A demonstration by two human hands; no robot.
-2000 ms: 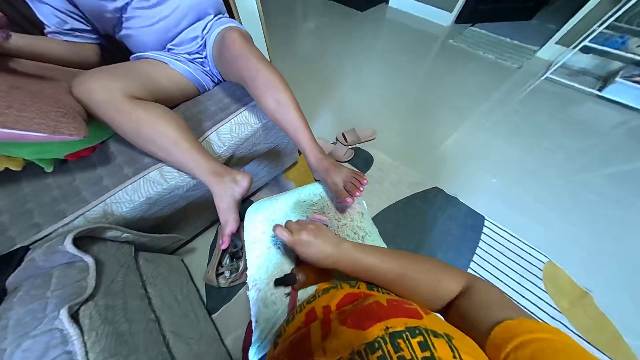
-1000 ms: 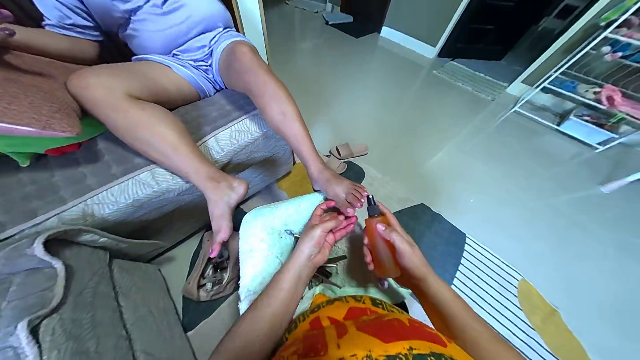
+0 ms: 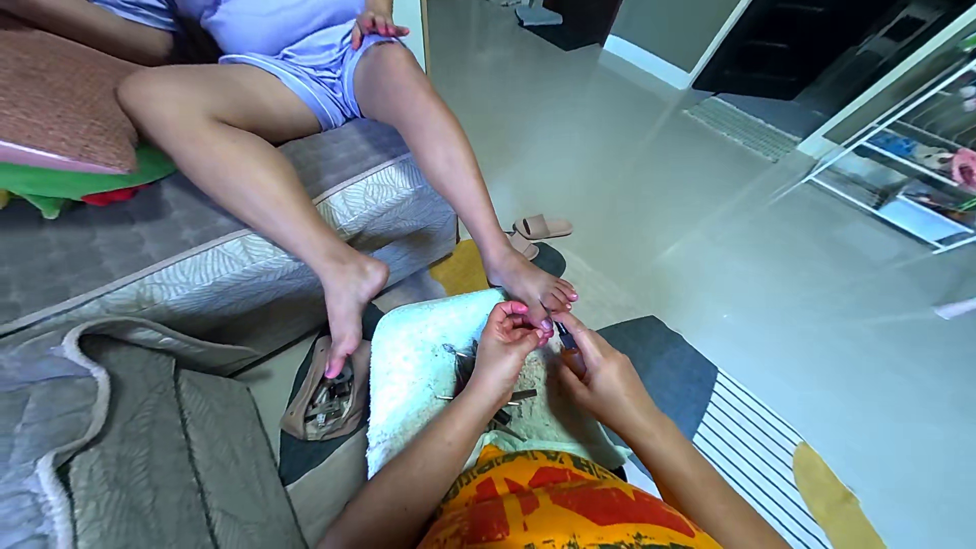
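Observation:
A seated person's foot (image 3: 526, 286) with painted toenails rests at the far corner of a light towel (image 3: 415, 343). Against its big toe are the fingers of my left hand (image 3: 507, 351), bent close together; whether they pinch anything is unclear. My right hand (image 3: 606, 374) is closed round the spray bottle (image 3: 570, 352), mostly hidden by the fingers, its dark top beside the toe. Several metal nail tools (image 3: 522, 395) lie on the towel below my hands, partly covered by my left forearm.
The person's other foot (image 3: 352, 297) touches an open beige bag (image 3: 358, 393) of small items, left of the towel. A mattress (image 3: 252, 252) stands behind, a folded grey cover (image 3: 145, 442) at lower left. Sandals (image 3: 543, 227) lie on the floor beyond; a white rack (image 3: 877, 164) is at right.
Two seconds ago one hand showed over the towel; since one second ago the bottle in my right hand has come closer to the toes. The other person's hand now lies on their thigh.

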